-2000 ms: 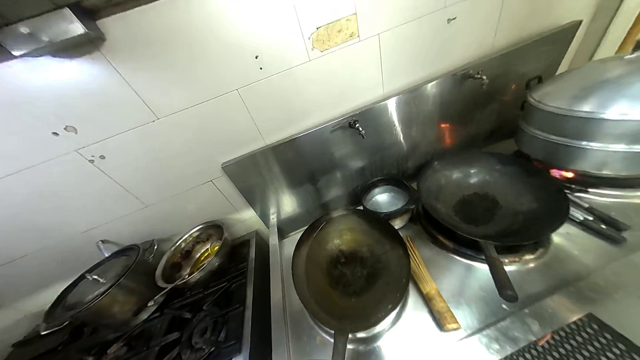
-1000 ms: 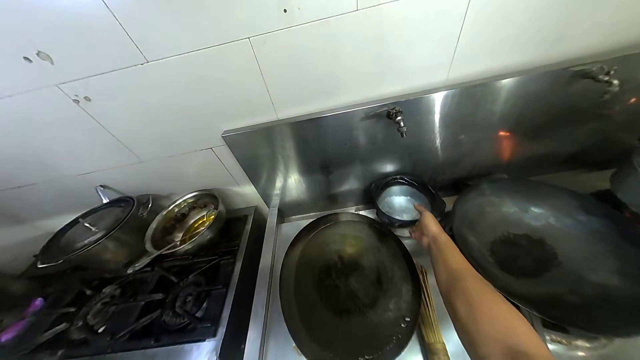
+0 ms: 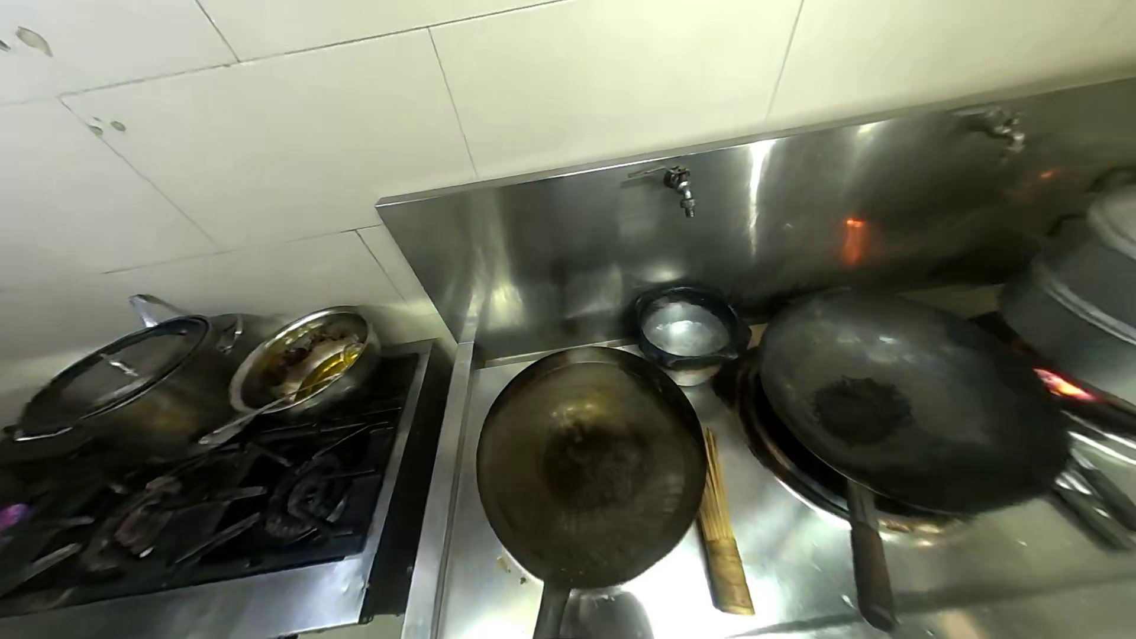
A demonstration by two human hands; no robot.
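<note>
Neither of my hands shows in the head view now. A dark wok (image 3: 590,470) rests on the steel range, its handle toward the bottom edge. Right of it lies a bamboo wok brush (image 3: 727,541), bristles pointing to the back. Behind them a small metal bowl (image 3: 685,328) sits within a black rim near the splashback. A second, larger wok (image 3: 914,404) with a wooden handle stands tilted over a burner ring on the right.
A black gas stove (image 3: 222,497) at the left carries a lidded pot (image 3: 133,390) and a steel pan (image 3: 306,359) with oily contents and a spoon. A tap (image 3: 681,188) juts from the splashback. Flame glows beside a large pot (image 3: 1078,284) at the far right.
One second ago a hand reached in from the lower right to the small bowl's rim; it has gone out of view. The bowl remains behind the woks.
</note>
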